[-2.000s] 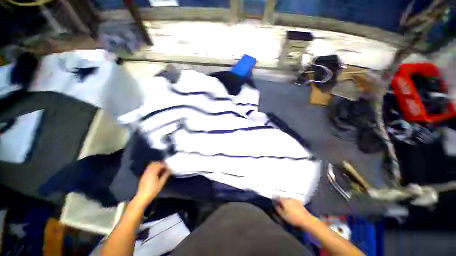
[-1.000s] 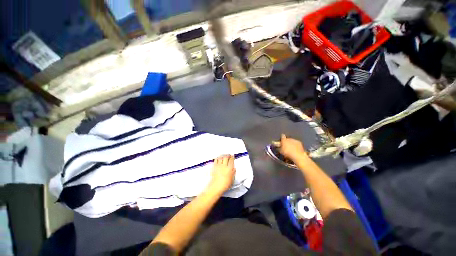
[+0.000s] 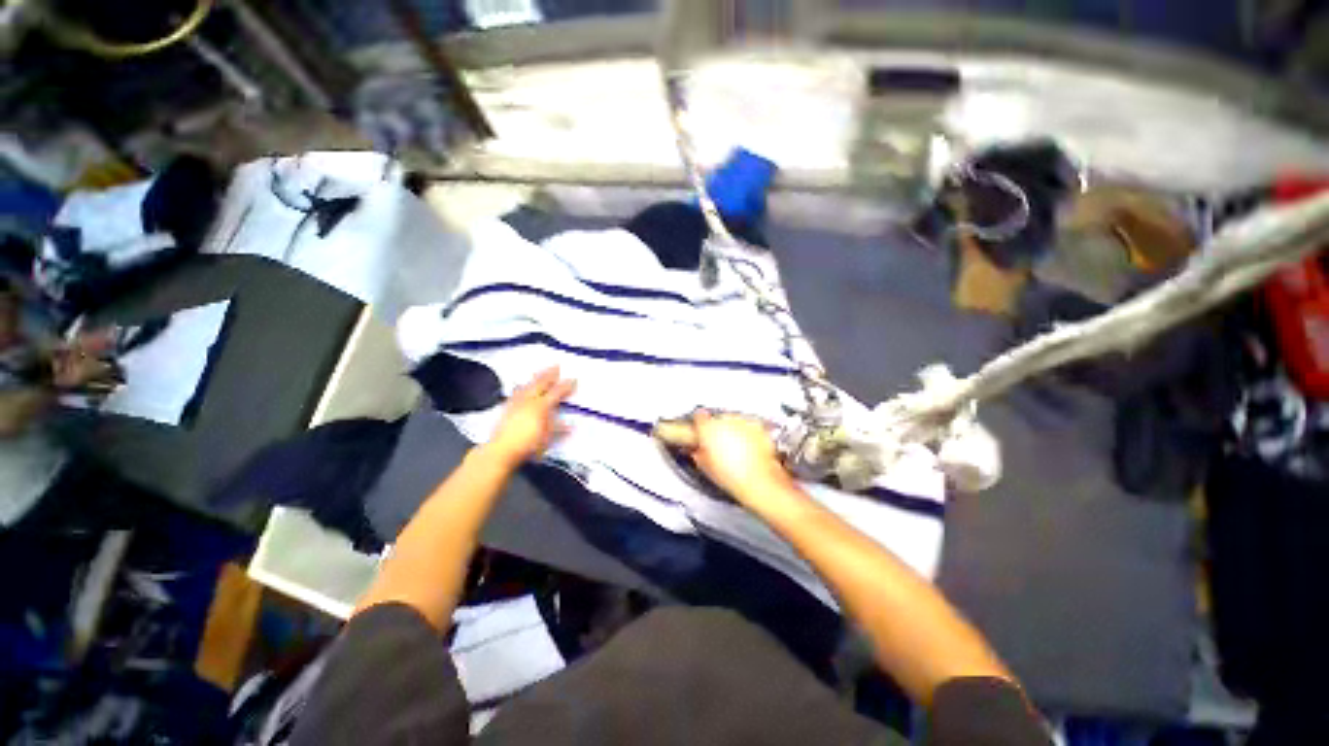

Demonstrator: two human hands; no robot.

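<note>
A white garment piece with thin dark stripes [image 3: 627, 321] lies on the dark grey ironing table pad [image 3: 1049, 554], with navy cloth along its near edge. My right hand [image 3: 733, 452] is closed around the light handle of the iron [image 3: 679, 434], which rests on the striped cloth; its soleplate is mostly hidden by my hand and the hose. The pale steam hose [image 3: 1079, 343] runs from the iron to the upper right. My left hand [image 3: 532, 418] lies on the cloth left of the iron, fingers spread, holding nothing.
A blue item [image 3: 741, 181] stands at the table's far edge. A red basket [image 3: 1302, 328] is cut off at the far right. At the left are a pale trough [image 3: 314, 561] and another dark table [image 3: 277, 328] with white pieces. Another person's hand [image 3: 91, 357] shows at the far left.
The view has turned back left. My right hand has brought the iron from the bare pad at the right onto the striped cloth. My left hand has moved left along the cloth.
</note>
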